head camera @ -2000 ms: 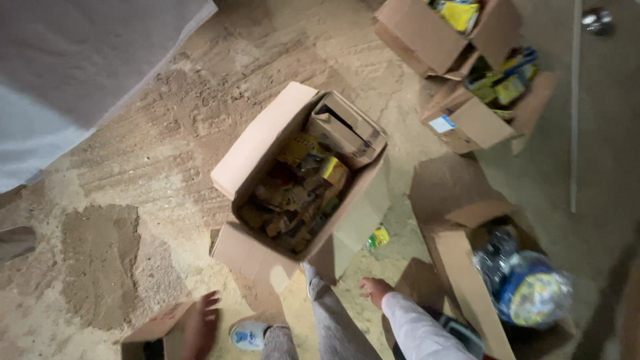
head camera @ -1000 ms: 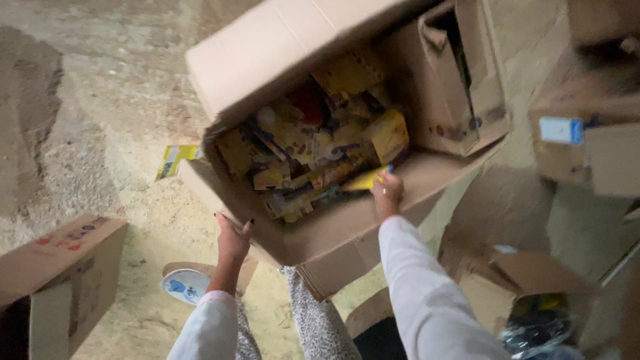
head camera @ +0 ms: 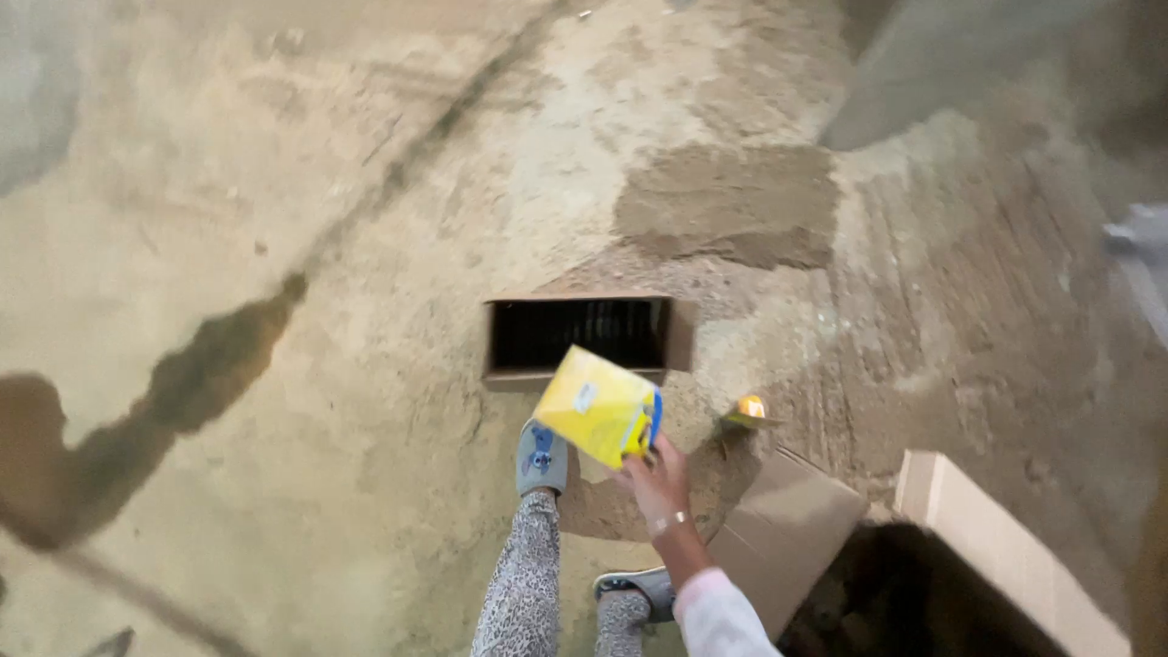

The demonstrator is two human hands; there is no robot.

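Pinched between the thumb and fingers of my right hand (head camera: 659, 476) is a yellow card package (head camera: 595, 407) with a blue edge. It is held above the floor, at the near side of a narrow open cardboard box (head camera: 680, 336), and overlaps that box's near rim in view. The box's inside is dark, with faint upright shapes that I cannot make out. My left hand is out of view. A small yellow and orange package (head camera: 750, 408) lies on the floor to the right of the narrow box.
A large open cardboard box (head camera: 1013, 557) stands at the lower right, its inside dark. My slippered feet (head camera: 540, 461) are on the dusty floor just below the narrow box. Pale sheeting (head camera: 1141, 251) shows at the right edge.
One second ago both hands were at the large box, the right on a yellow item inside it. The right hand now holds a yellow package by the narrow box. The view has swung strongly.
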